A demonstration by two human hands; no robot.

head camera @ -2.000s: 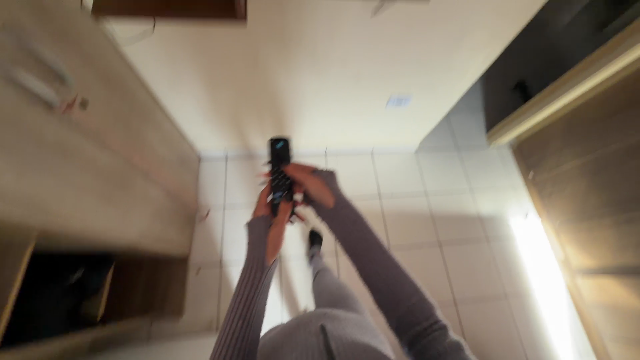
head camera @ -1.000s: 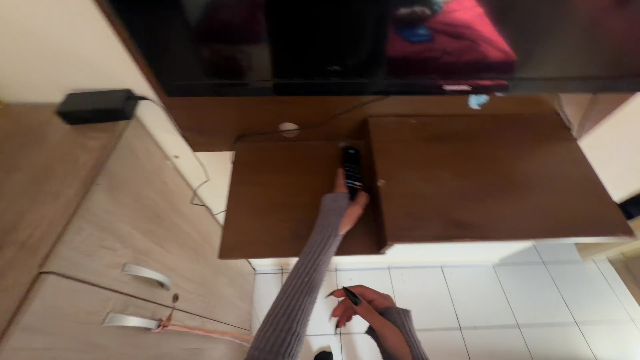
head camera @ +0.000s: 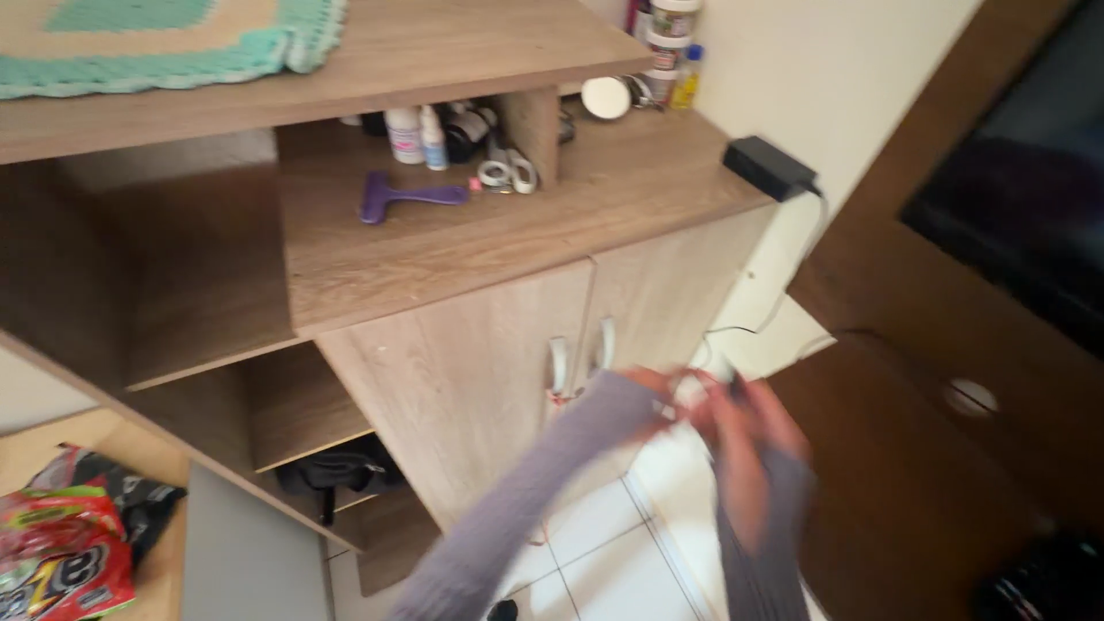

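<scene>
Both of my hands, in grey ribbed sleeves, are blurred and close together in front of the wooden cabinet. My left hand [head camera: 668, 397] reaches in from the lower left, its fingers near those of my right hand [head camera: 746, 448]. Whether either holds anything is hidden by the blur. Behind them are two cabinet doors with metal handles [head camera: 559, 366]. On the cabinet's shelf lie a purple T-shaped tool [head camera: 410, 197], scissors [head camera: 509, 171] and small white bottles [head camera: 418, 136]. A black power adapter [head camera: 769, 166] sits at the shelf's right end.
A crocheted mat [head camera: 259, 47] lies on the upper surface. Stacked jars [head camera: 671, 39] stand by the wall. At right are a television [head camera: 1026, 172] and a brown wooden unit [head camera: 897, 483]. Snack bags [head camera: 65, 543] lie at lower left, a black bag [head camera: 345, 470] in a compartment.
The view has swung left to the cabinet. A second ago one hand held the black remote control at the brown unit; now both hands are together, with no remote plainly visible in them.
</scene>
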